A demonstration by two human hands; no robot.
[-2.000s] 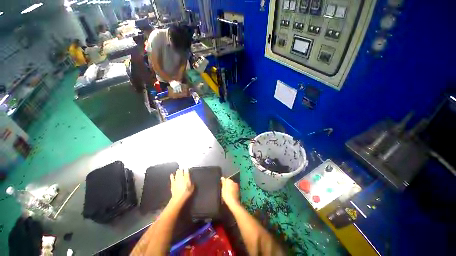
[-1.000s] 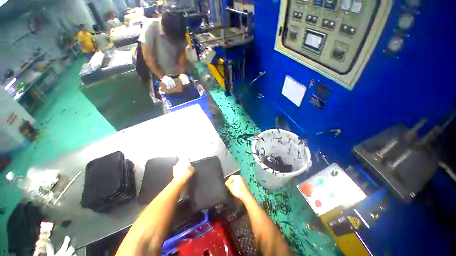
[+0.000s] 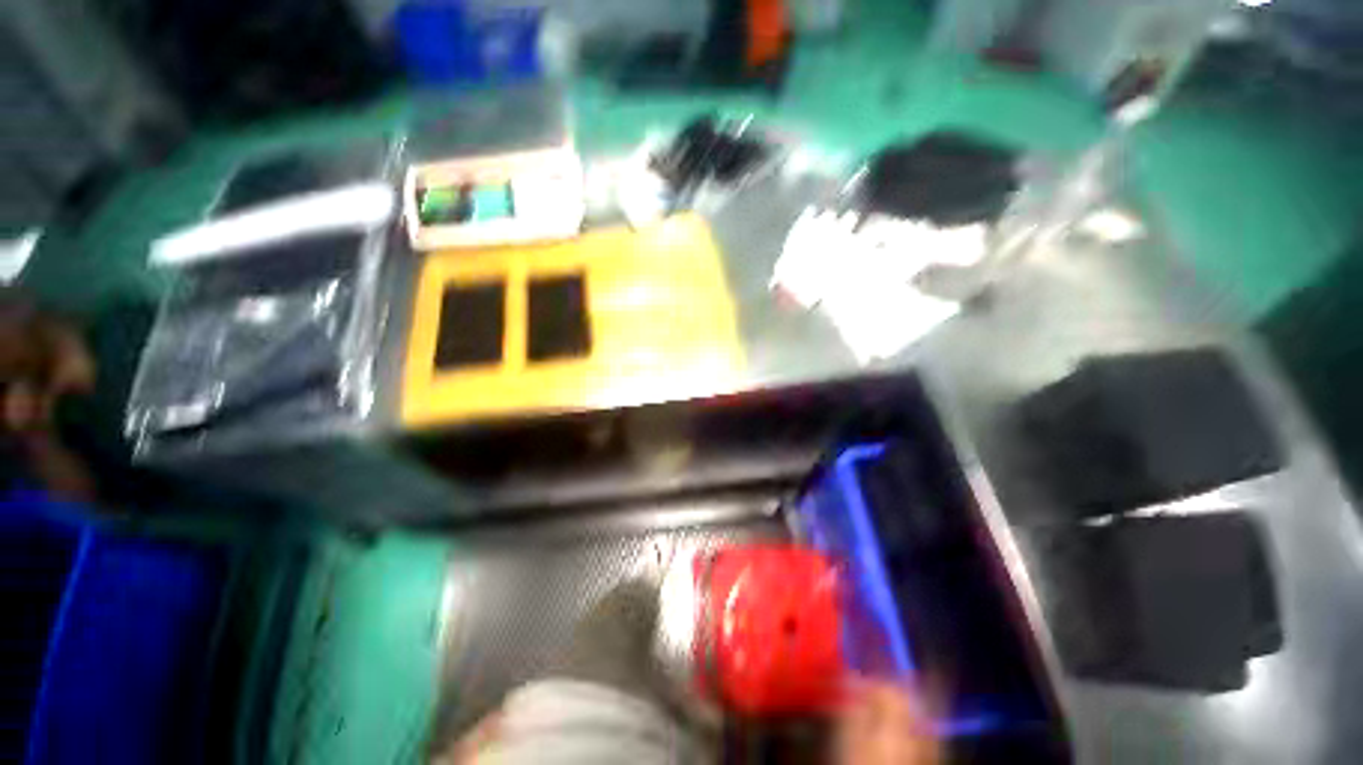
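Observation:
The view is badly blurred. Black rubber parts (image 3: 1144, 434) lie on the steel bench at the right, and another dark flat part or stack (image 3: 1173, 598) lies just below them. My right hand (image 3: 889, 728) seems to be the blurred skin patch at the bottom, beside the red stool (image 3: 780, 625). My left hand (image 3: 481, 737) seems to be a small skin patch cut off by the bottom edge, beside a pale grey cloth shape. Fingers are not clear on either, and no held thing can be made out.
A yellow board (image 3: 643, 321) with two dark rectangles lies ahead, with a white digital scale (image 3: 493, 199) behind it. White gloves or cloth (image 3: 882, 277) lie on the bench. A blue crate (image 3: 142, 643) stands lower left. A blue edge (image 3: 875, 553) shows under the bench. Blurred brownish shape at the left edge.
The view has swung left, away from the press and bucket, to the scale and yellow board. The stacked parts now show at the right. My hands are no longer at the black parts.

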